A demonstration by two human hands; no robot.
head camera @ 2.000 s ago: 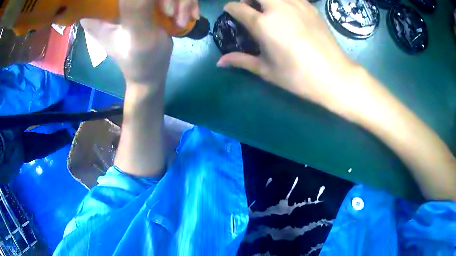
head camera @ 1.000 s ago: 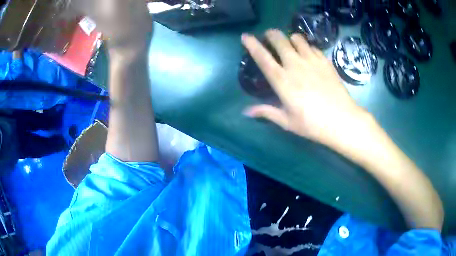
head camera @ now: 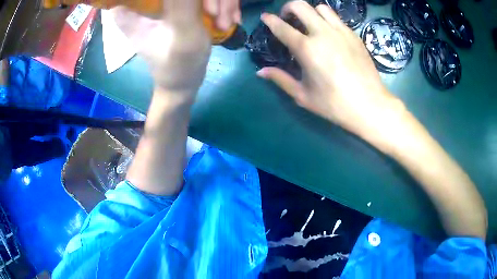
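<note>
My left hand (head camera: 177, 52), blurred, is closed around an orange electric screwdriver (head camera: 218, 32) at the top left, partly cut off by the picture's top edge. Its dark nose points right, close to the left edge of a round black housing (head camera: 266, 48). I cannot tell whether the bit touches it. My right hand (head camera: 335, 68) lies palm down over that housing and holds it on the green bench top (head camera: 305, 147), fingers on the far side and thumb on the near side. The hand hides much of the housing. No screw can be made out.
Several black housings (head camera: 440, 64) lie right of my right hand, one with a silvery inside (head camera: 388, 46). White paper (head camera: 115, 46) and a red item with a label (head camera: 71, 43) are at left. A black cord (head camera: 71, 117) runs to my left forearm. A brown box (head camera: 92, 166) is below the bench edge.
The orange screwdriver is back in view beside the housing; one second ago it was out of the picture. The dark feeder has left the view. My right hand stays on the housing.
</note>
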